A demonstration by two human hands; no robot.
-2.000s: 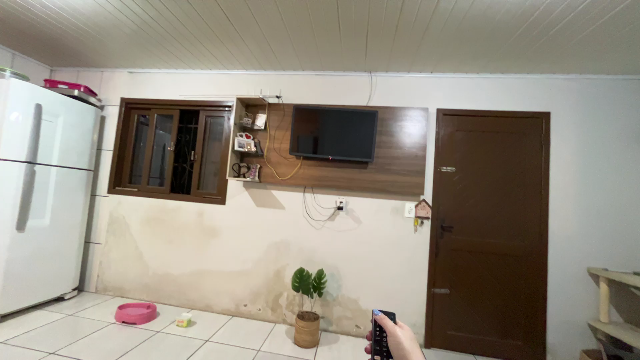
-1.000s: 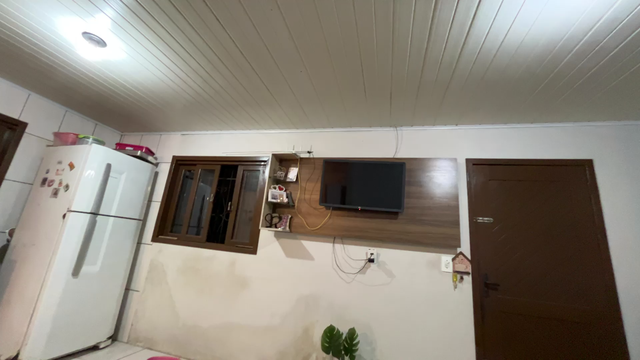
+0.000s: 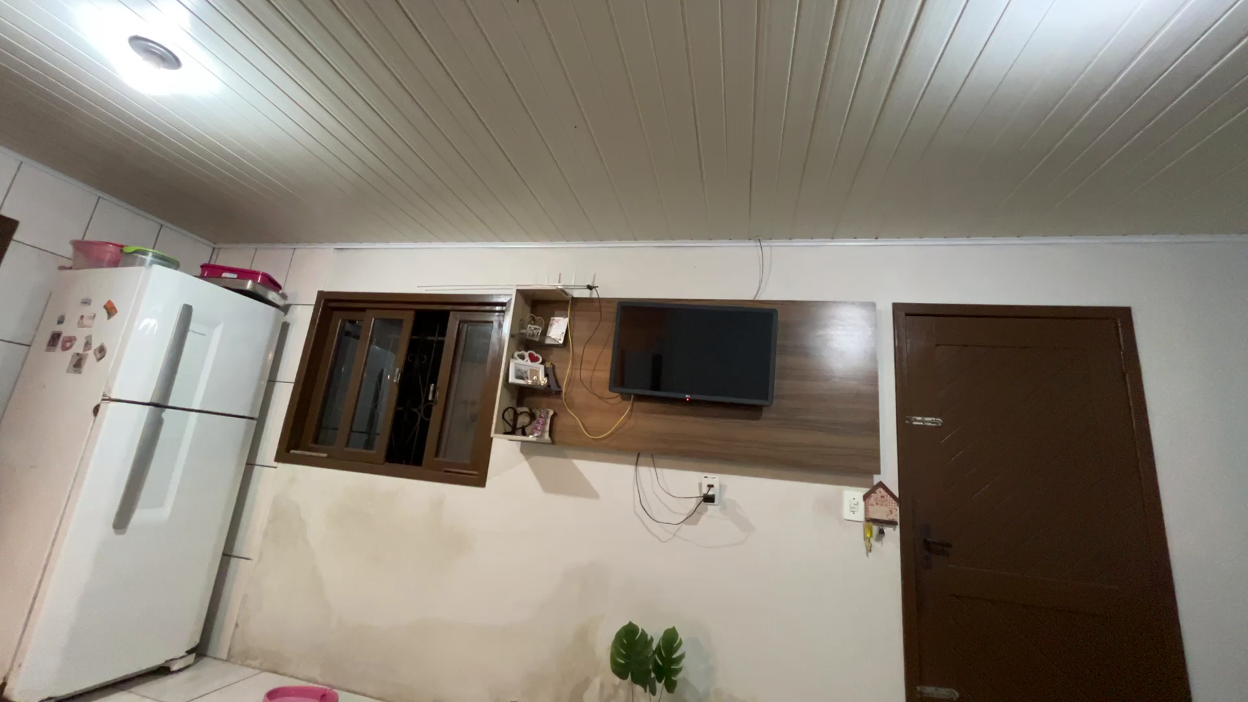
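Neither my left hand nor my right hand shows in the head view now, so what they hold is hidden. A flat-screen television (image 3: 693, 353) with a dark screen and a small red light at its lower edge hangs on a wood-grain wall panel (image 3: 829, 390). Left of it, small shelves (image 3: 531, 388) hold a photo frame and ornaments. Cables hang below the panel to a wall outlet (image 3: 711, 489).
A white refrigerator (image 3: 185, 487) with containers on top stands at the left, beside a brown-framed window (image 3: 395, 385). A closed brown door (image 3: 1033, 507) is at the right. A potted plant's leaves (image 3: 647, 658) and a pink bowl's rim (image 3: 300, 694) show at the bottom edge.
The right hand with the black remote control, at the bottom two seconds ago, has gone out of view. The view has tilted up toward the ceiling.
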